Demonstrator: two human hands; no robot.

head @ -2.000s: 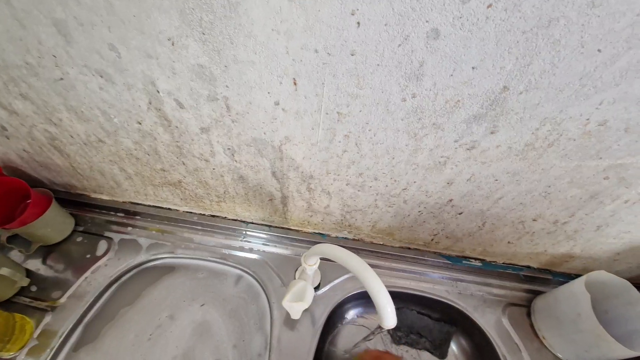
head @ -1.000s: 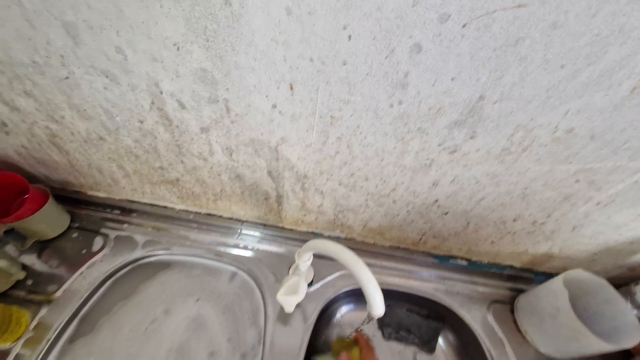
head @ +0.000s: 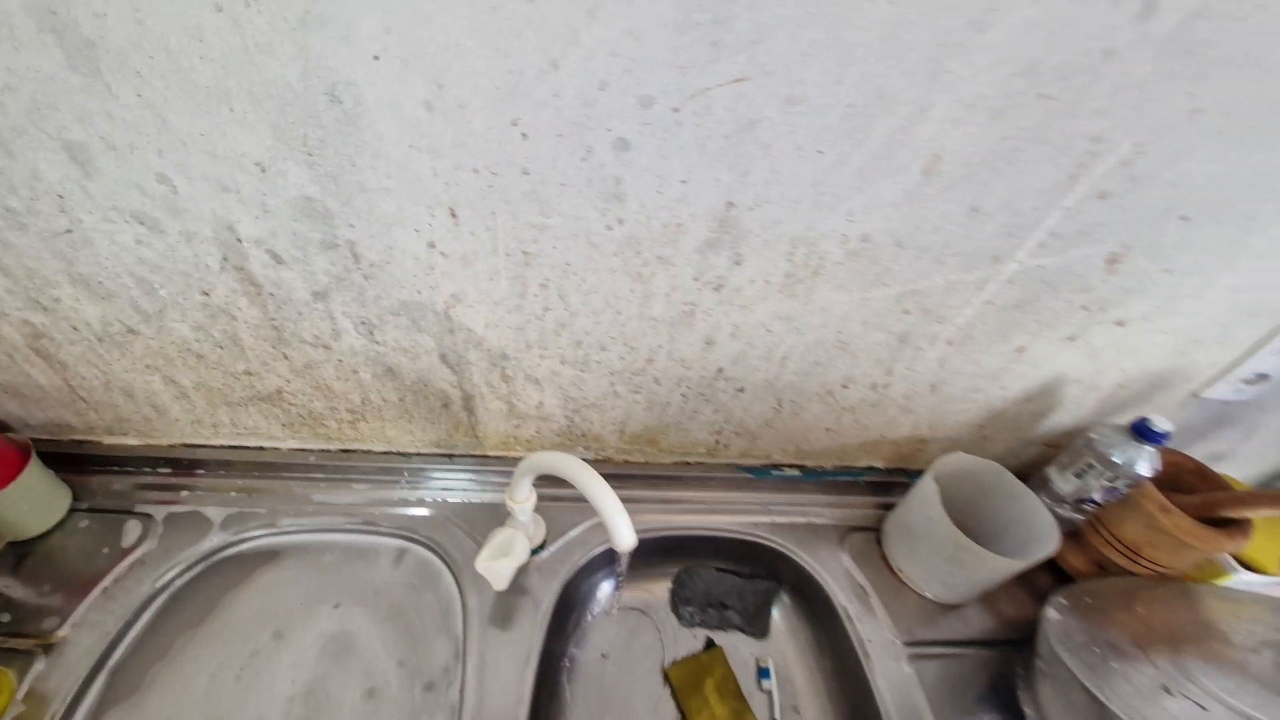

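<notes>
Neither of my hands shows in the head view now. A white plastic faucet (head: 578, 482) curves over the right basin (head: 850, 640) of a steel double sink, and a thin stream of water falls from its spout. In that basin lie a dark grey pad or cloth (head: 724, 600), a yellow-green scouring pad (head: 712, 684) and a toothbrush (head: 767, 680) with a blue and white head. The left basin (head: 300, 620) has a whitish film on its bottom.
Right of the sink stand a whitish plastic container (head: 960, 530), a clear bottle with a blue cap (head: 1100, 465), a wooden mortar (head: 1150, 525) and a round metal lid or pot (head: 1160, 640). At far left is a pale cup (head: 35, 500). A stained wall (head: 600, 250) rises behind.
The view has swung right, bringing in the bottle, mortar and metal lid or pot. The orange-brown shape, perhaps part of a hand, seen low in the right basin earlier is out of sight.
</notes>
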